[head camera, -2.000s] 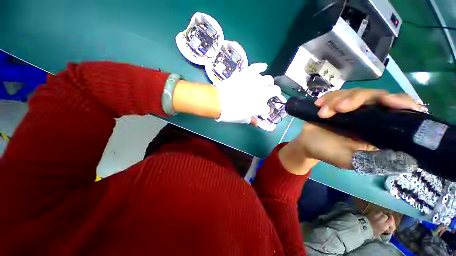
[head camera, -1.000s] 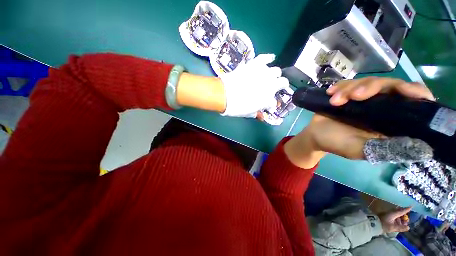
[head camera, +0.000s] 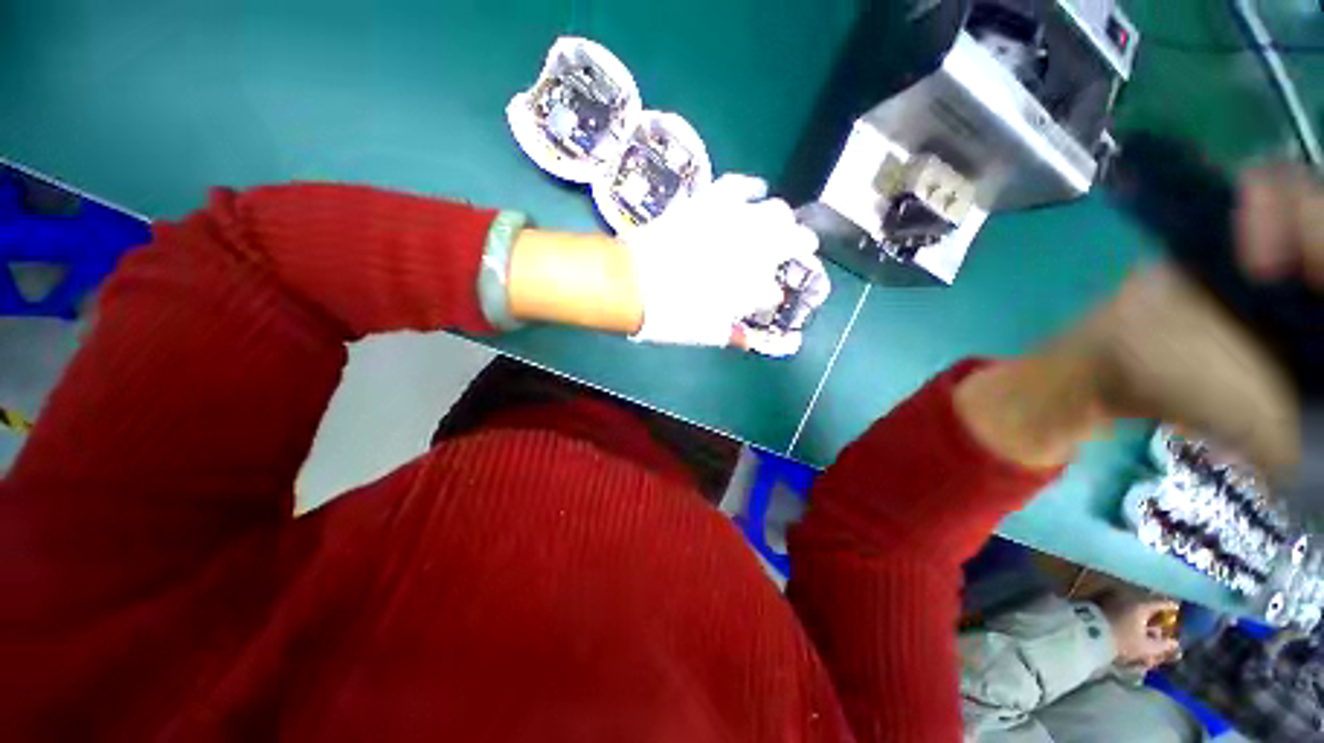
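My left hand [head camera: 714, 264], in a white glove, holds a white housing half with board [head camera: 791, 301] on the green bench; its open face shows dark and silver parts. My right hand [head camera: 1212, 341] is blurred at the right and holds the black electric screwdriver [head camera: 1198, 218], away from the housing. The screwdriver's tip and far end cannot be made out. Two more housing halves, one at the upper left [head camera: 577, 111] and one beside it [head camera: 654, 171], lie touching, up and left of my glove.
The screw feeder [head camera: 1002, 109] stands on the bench [head camera: 334, 87] beyond my hands. Rows of white units [head camera: 1212, 508] lie at the right. A neighbouring person's grey sleeve [head camera: 1038, 653] and hand with a small yellow thing show at lower right. Blue stool parts [head camera: 770, 508] show below the bench.
My right hand and the screwdriver have moved away from the housing, to the right and up past the feeder's front. My left hand still holds the same housing.
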